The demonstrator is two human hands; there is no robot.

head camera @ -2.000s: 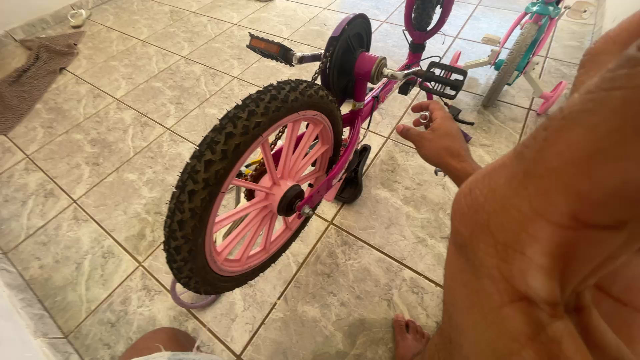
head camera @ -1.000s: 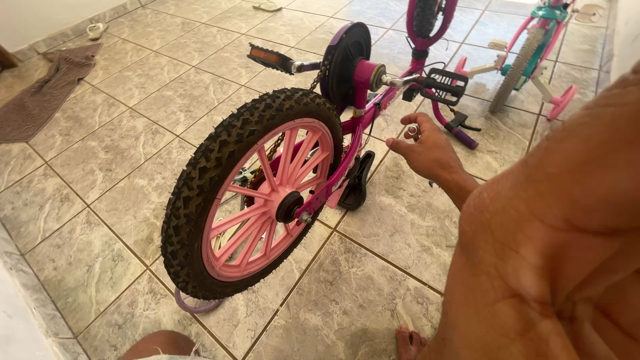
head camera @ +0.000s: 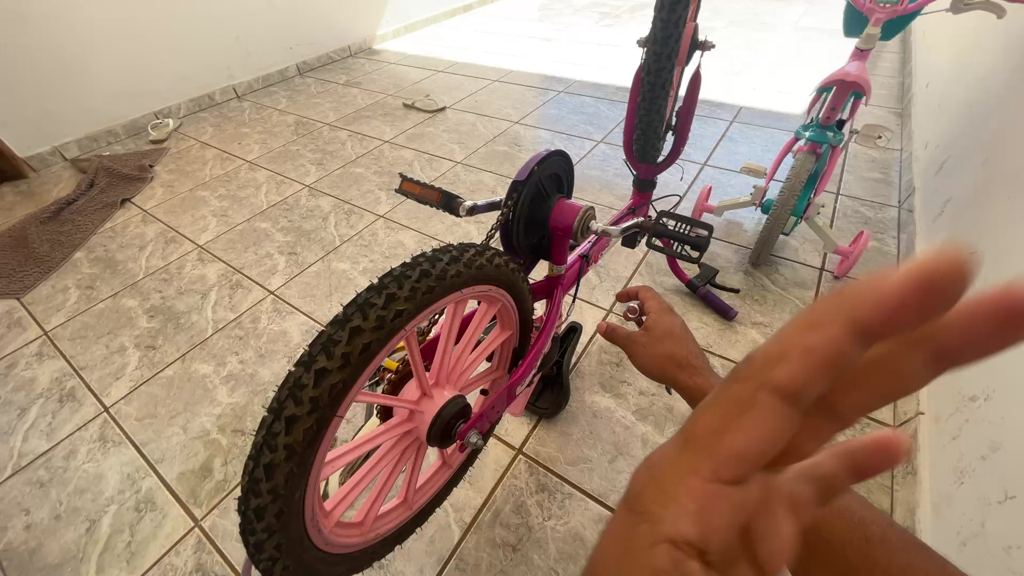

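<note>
A pink and purple child's bicycle stands upside down on its saddle (head camera: 556,380) and handlebar grip (head camera: 716,304). Its rear wheel (head camera: 420,408) is nearest me, with an axle nut (head camera: 474,439) on the near side. The chain guard (head camera: 540,204), crank and pedal (head camera: 680,236) are above. My right hand (head camera: 660,336) is right of the saddle, fingers curled around a small silver metal piece (head camera: 634,311) with a round hollow end; the rest is hidden. Close to the camera, my left hand (head camera: 768,432) is blurred, its fingers spread and holding nothing visible.
A second child's bicycle, pink and teal with training wheels (head camera: 852,254), stands at the back right by the white wall (head camera: 968,200). A brown cloth (head camera: 80,216) lies on the tiled floor at left. Flip-flops (head camera: 424,104) lie farther back.
The spread fingers of my left hand now show at the right. My right hand stays beside the bicycle with the metal piece. The view has tilted up.
</note>
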